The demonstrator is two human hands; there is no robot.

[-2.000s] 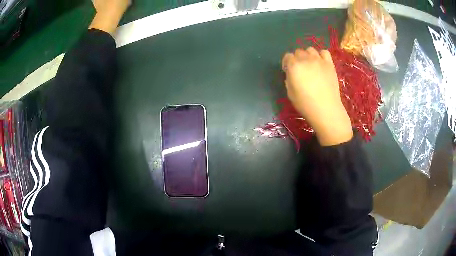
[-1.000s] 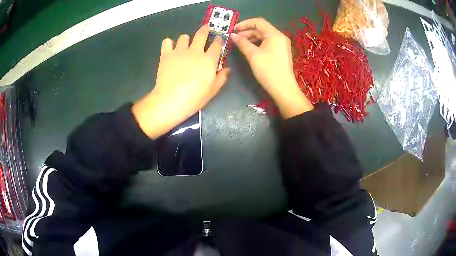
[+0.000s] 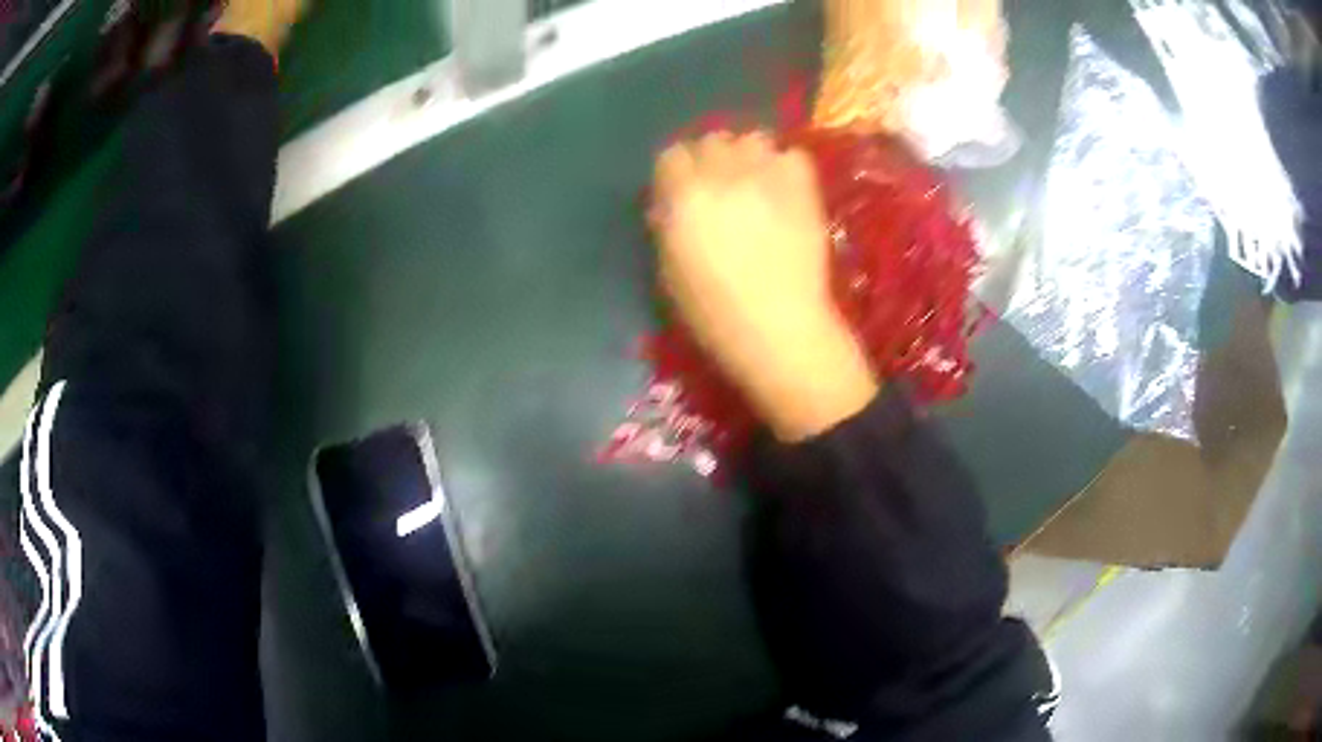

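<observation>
My right hand (image 3: 754, 261) lies over the left part of a tangled heap of thin red strips (image 3: 906, 268). Its fingers are curled and blurred, and what they hold is hidden. My left hand (image 3: 264, 18) is at the top left, beyond the pale rail, cut off by the picture's top edge. Only its wrist side shows. A few loose red strips with shiny ends (image 3: 667, 432) lie at the lower left of the heap. No red housing can be made out near my hands.
A smartphone (image 3: 403, 558) lies in front of me at lower left. A bag of orange-tan parts (image 3: 921, 73) is above the heap. A clear plastic bag (image 3: 1116, 239), white strips (image 3: 1225, 131) and an open cardboard box (image 3: 1174, 500) are at the right. The pale rail (image 3: 580, 51) crosses the top.
Both hands have left the red housing they held together. My left arm has reached up left past the rail, and my right hand has moved onto the red heap. The whole view has shifted and tilted.
</observation>
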